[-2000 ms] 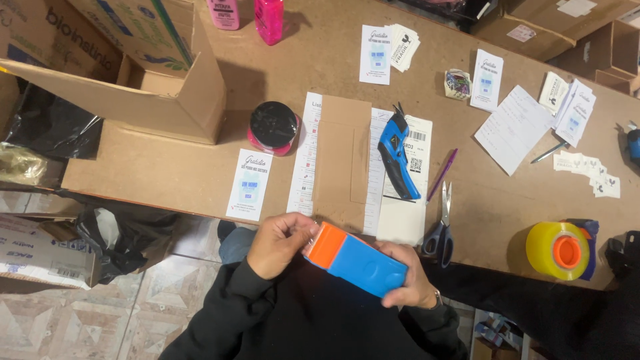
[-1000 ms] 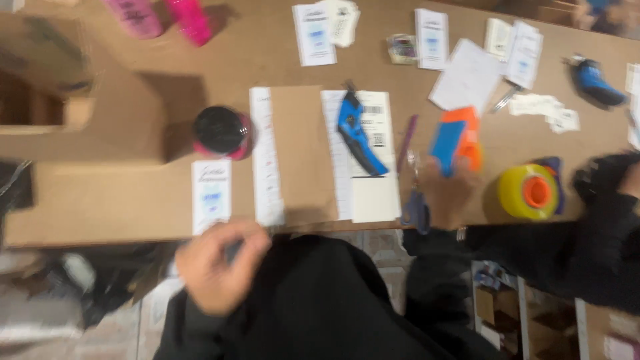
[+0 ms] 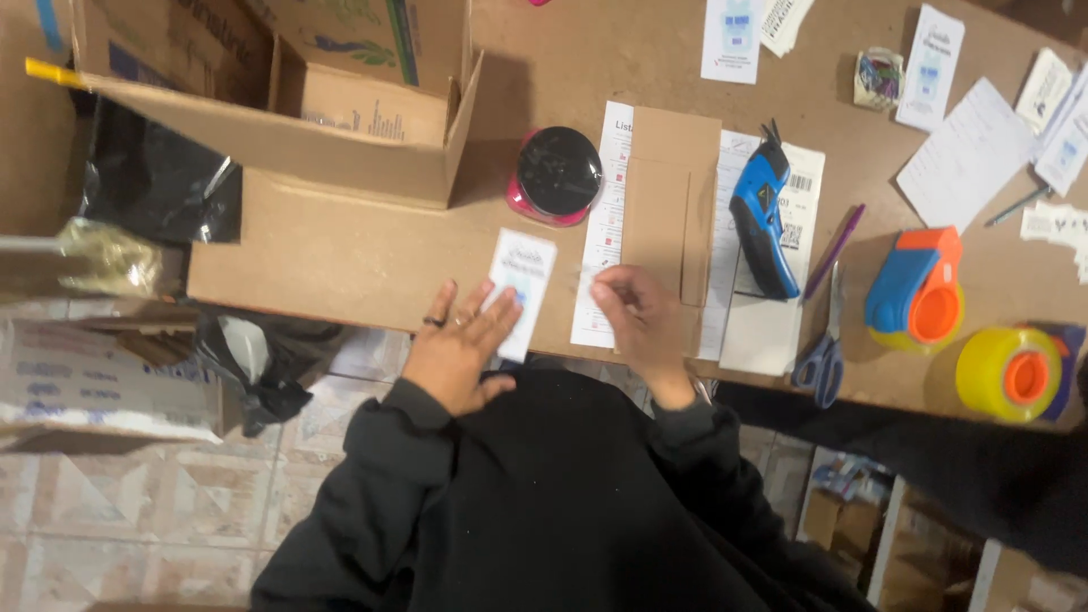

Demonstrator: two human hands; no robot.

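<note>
My left hand [image 3: 463, 344] rests with spread fingers on the lower left part of a white printed card [image 3: 525, 259] near the table's front edge. My right hand [image 3: 637, 319], slightly blurred, is over a printed list [image 3: 599, 246] and a flat brown cardboard piece [image 3: 659, 195]; its fingers are curled, and no object shows in them. Behind the card stands a pink jar with a black lid [image 3: 558, 172]. To the right, a blue and black cutting tool [image 3: 765, 217] lies on white papers with a printed label [image 3: 803, 183]. An orange and blue tape dispenser [image 3: 916, 293] sits farther right.
An open cardboard box [image 3: 374, 161] occupies the back left of the table. A purple pen [image 3: 835, 251], scissors [image 3: 823, 365] and a yellow tape roll [image 3: 1010, 374] lie to the right. More cards [image 3: 931, 68] and a sheet of paper [image 3: 967, 157] are at the back right.
The orange and blue dispenser, in my hands two seconds ago, now stands on the table at the right. My left hand has come onto the white card, and my right hand has moved back over the papers.
</note>
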